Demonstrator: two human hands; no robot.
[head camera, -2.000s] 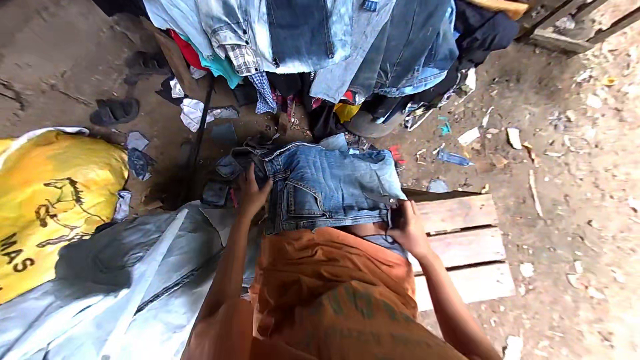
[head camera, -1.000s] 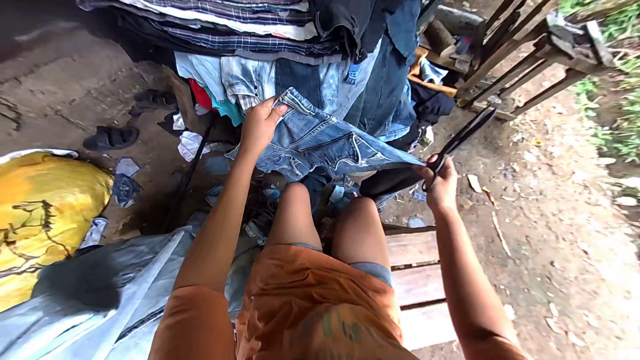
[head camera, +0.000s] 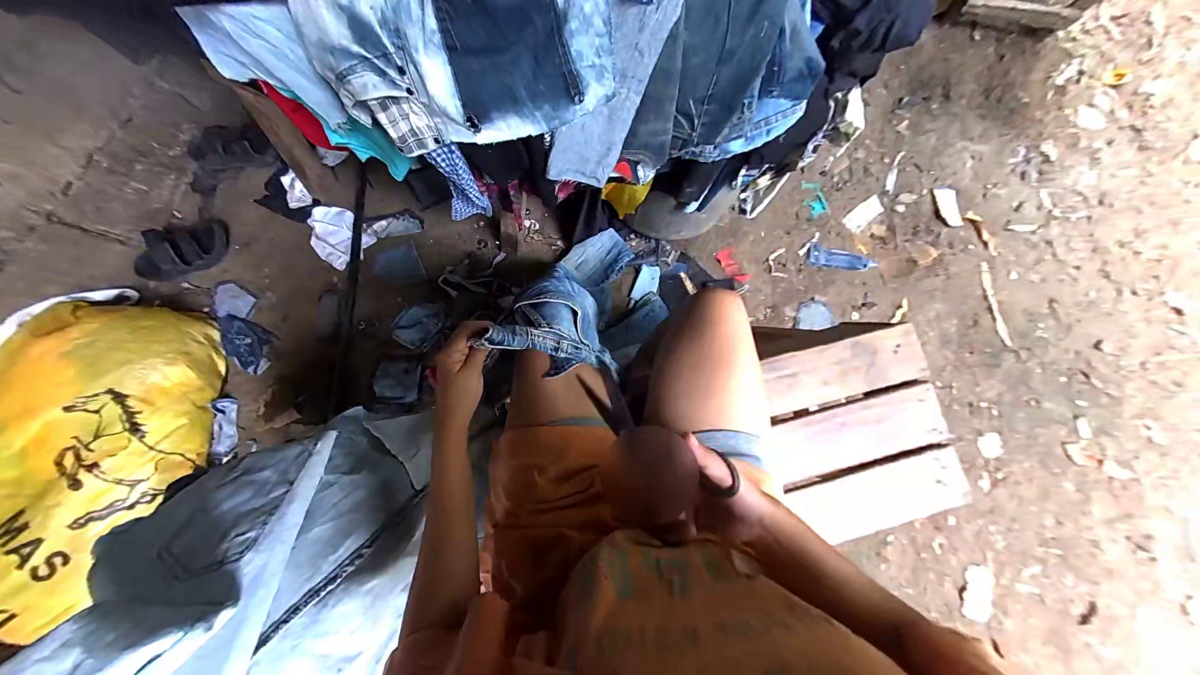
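My left hand (head camera: 462, 354) grips the waistband end of a piece of blue denim (head camera: 558, 314), which hangs over my left knee and down between my legs. My right hand (head camera: 712, 483) is close to my belly, closed on a pair of dark-handled scissors (head camera: 609, 398). One loop of their handle shows beside the fingers, and the blades point up toward the denim. A round, blurred brownish shape covers part of the scissors and the hand, so the finger positions are partly hidden.
Piled jeans and shirts (head camera: 525, 66) hang over an edge ahead. A slatted wooden bench (head camera: 858, 412) is at my right. To the left are a yellow sack (head camera: 122, 441), grey denim (head camera: 281, 544) and a dark sandal (head camera: 183, 250). Fabric scraps (head camera: 398, 262) litter the dirt floor.
The denim, stretched between both hands a second ago, now hangs from my left hand, lower over the knee. My right hand has drawn back toward my belly with the scissors. The view has tilted down.
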